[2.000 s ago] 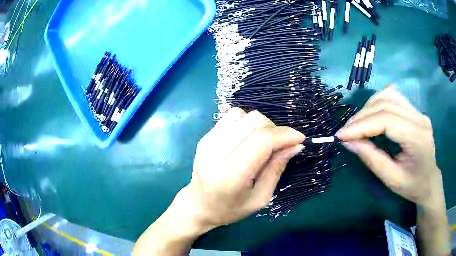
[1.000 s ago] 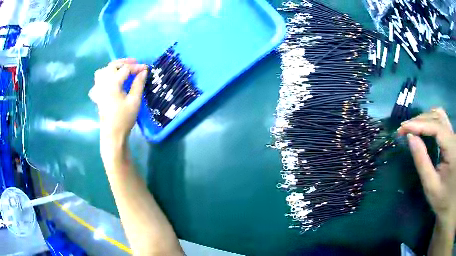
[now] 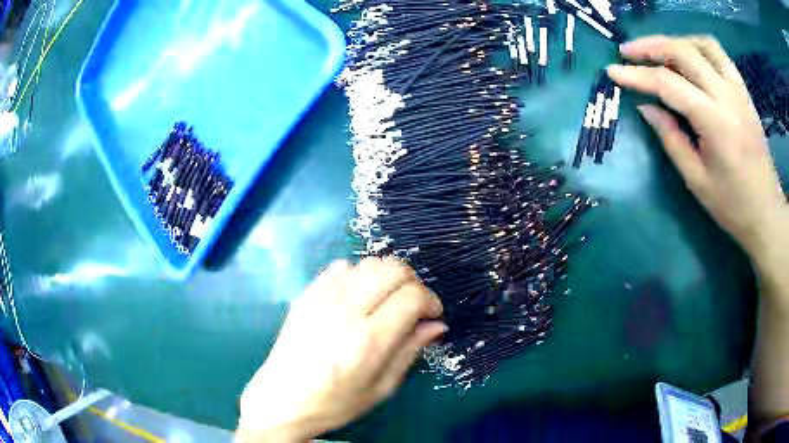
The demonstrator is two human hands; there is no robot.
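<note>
A wide pile of thin black wire leads (image 3: 432,173) lies on the green mat, silvery-white terminals at its left side and copper-coloured tips at its right. My left hand (image 3: 355,342) is over the lower left of the pile, its fingertips bent down at the wires; whether it grips one is hidden. My right hand (image 3: 701,121) is at the upper right, thumb and fingers apart, fingertips beside a small group of black-and-white tubes (image 3: 599,117). I see nothing held in it. Bundled assembled leads (image 3: 186,190) lie in the blue tray (image 3: 125,186).
More black-and-white tubes (image 3: 542,45) lie at the top, with a clear plastic bag (image 3: 718,9) behind. Small black pieces (image 3: 766,91) are piled at the far right. A small pale box (image 3: 688,415) is at the lower right edge. The floor with a yellow line shows at the lower left.
My left hand has moved from the tray to the wire pile. My right hand has moved up to the tube group. The view has shifted, so tray and pile sit further left.
</note>
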